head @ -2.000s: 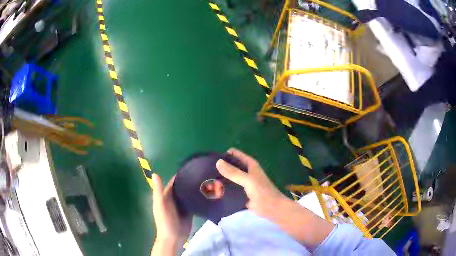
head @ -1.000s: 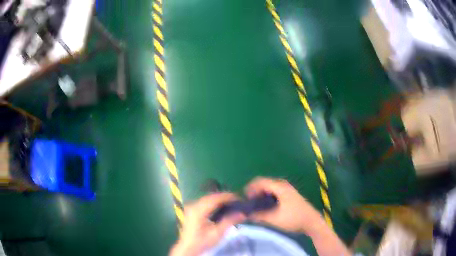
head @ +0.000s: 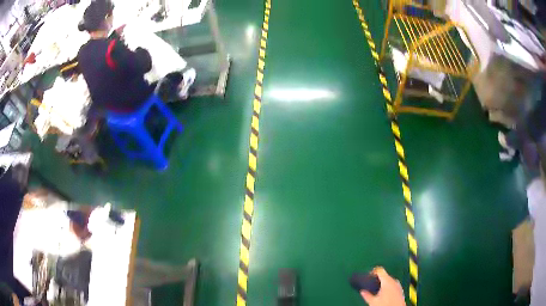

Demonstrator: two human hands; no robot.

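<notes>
My right hand is at the bottom edge, right of centre, partly cut off by the frame. It is closed around one end of a small dark roll, which looks near black and is blurred. My left hand is out of the picture. A dark narrow object shows at the bottom edge, left of my right hand; I cannot tell what it is.
A green floor aisle runs ahead between black-and-yellow tapes. At the left a person sits on a blue stool at white tables. A white table stands lower left. A yellow trolley and cartons stand at the right.
My left hand has left the picture. My right hand has moved right and down with the dark roll. The seated person and the yellow trolley have come into view.
</notes>
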